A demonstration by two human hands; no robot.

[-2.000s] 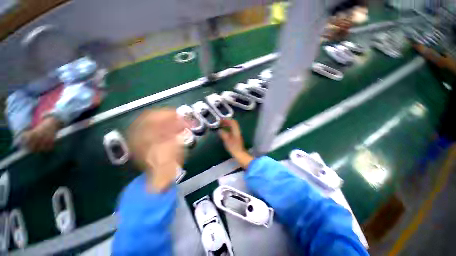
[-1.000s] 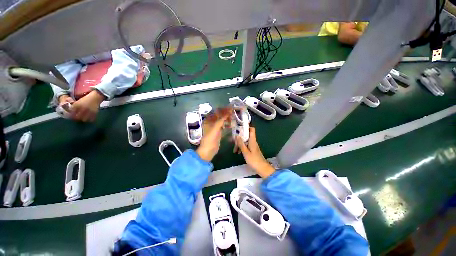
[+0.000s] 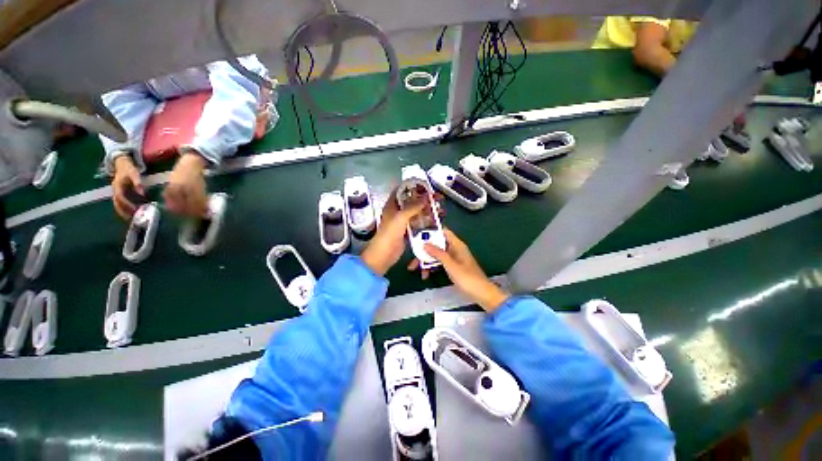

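Note:
A white oval housing shell (image 3: 427,245) is held upright over the green belt, its round dark dot toward me. My left hand (image 3: 389,236) grips its left side, with the fingers at the upper part of the slot. My right hand (image 3: 453,258) holds its lower right end, thumb on the white face. The slot looks brownish inside; whether a small part is in it, I cannot tell. Below, on a white sheet (image 3: 455,437), lie a parts holder housing (image 3: 475,371) and a long narrow black-and-white housing (image 3: 408,396).
A spare housing (image 3: 628,347) lies right of my right sleeve. More shells lie on the green conveyor belt (image 3: 207,297), including one (image 3: 293,275) by my left sleeve. A slanting grey post (image 3: 613,153) stands right of my hands. A coworker's hands (image 3: 187,185) handle shells opposite.
Both hands stay over the belt; the shell between them is now steadier and clearer. The view has shifted slightly. The coworker's hands have moved onto shells on the belt.

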